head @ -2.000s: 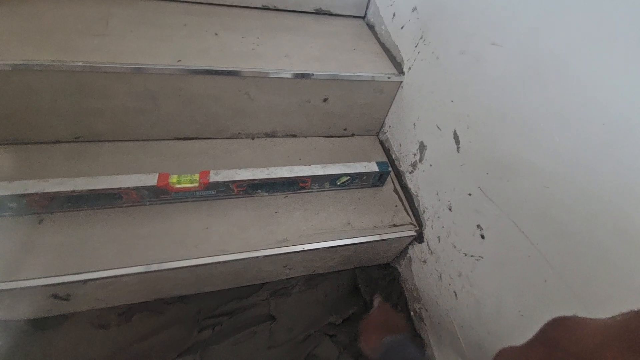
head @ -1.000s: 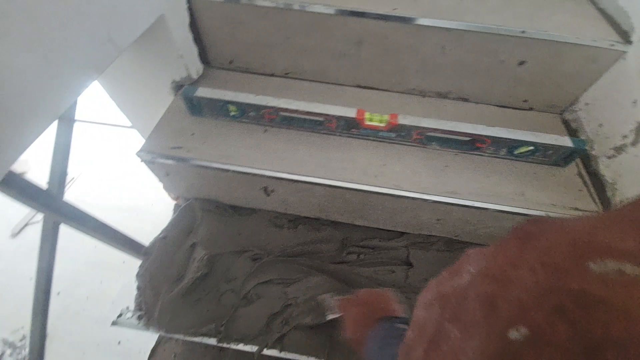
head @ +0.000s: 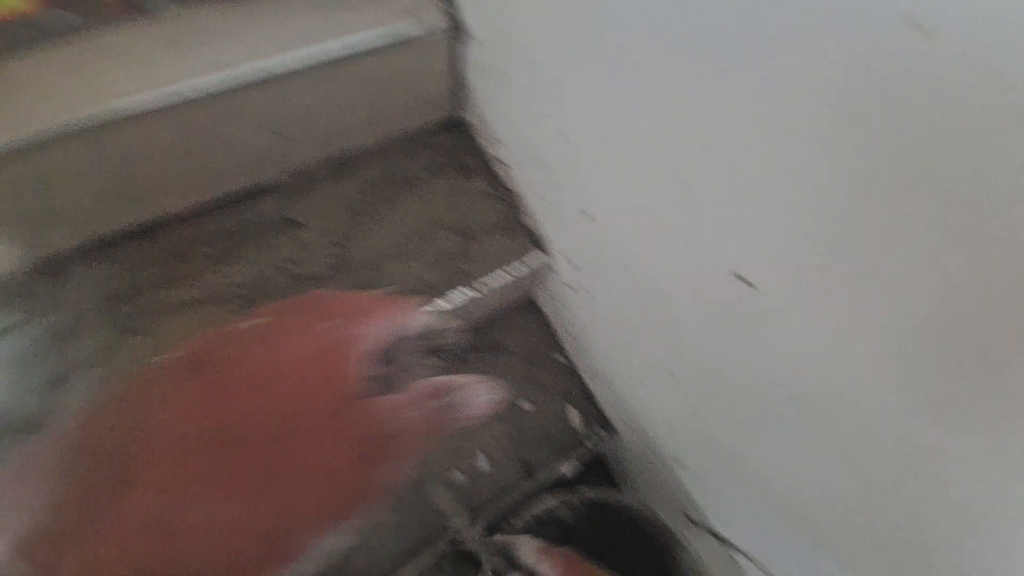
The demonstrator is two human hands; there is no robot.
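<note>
Blurred, my left hand [head: 264, 424] reaches in from the lower left, its thumb and fingers around a dark part just below the pale metal edge strip [head: 488, 284]. Whether it grips this part is unclear. The strip's right end meets the white wall [head: 760, 240]. Behind the strip, rough grey-brown mortar [head: 384, 208] covers the step. At the bottom edge, a small skin-toned shape, possibly my right hand [head: 560, 558], shows beside a dark rounded object [head: 600, 520]. What it holds is hidden.
Above the mortar stands a tiled riser [head: 240, 144], topped by a metal nosing [head: 240, 76]. A blurred red and yellow part of the spirit level [head: 20, 8] shows in the top left corner. Pale bits are scattered below the strip along the wall.
The view has swung down and right towards the wall corner, so most of the level has left it. My left hand has come into view from the left.
</note>
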